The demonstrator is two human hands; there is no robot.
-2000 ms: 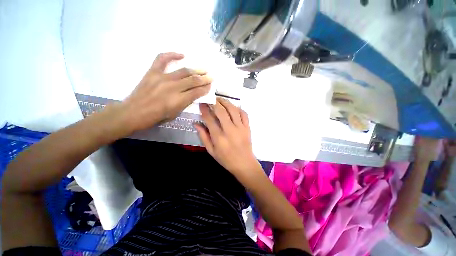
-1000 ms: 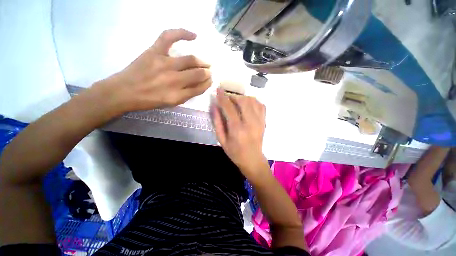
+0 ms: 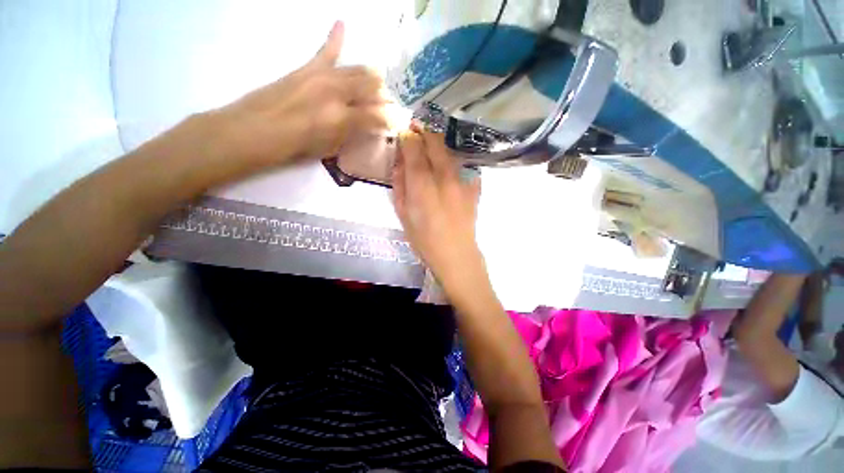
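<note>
White cloth (image 3: 527, 231) lies right of my hands and over the table's front edge; glare hides its folds and outline. My left hand (image 3: 338, 111) is left of the machine head (image 3: 500, 88), thumb stretched out and fingers bent, fingertips lost in glare near the presser foot area. My right hand (image 3: 435, 194) lies palm down just in front of the head, its fingers close together and pointing at the same spot. Whether either hand grips cloth cannot be told. The metal needle plate (image 3: 367, 159) with a dark edge shows between the hands. The needle is hidden.
A grey ruler strip (image 3: 296, 240) runs along the front edge. A ridged knob (image 3: 566, 167) is on the head, a metal bracket (image 3: 683, 277) at the right edge. Below are white cloth over a blue basket (image 3: 79, 393) and pink cloth (image 3: 601, 388). Another person's arm (image 3: 770, 323) is at right.
Both hands have moved up and in toward the machine head, their fingertips now close together. The needle plate has come into view between them. The camera view has shifted.
</note>
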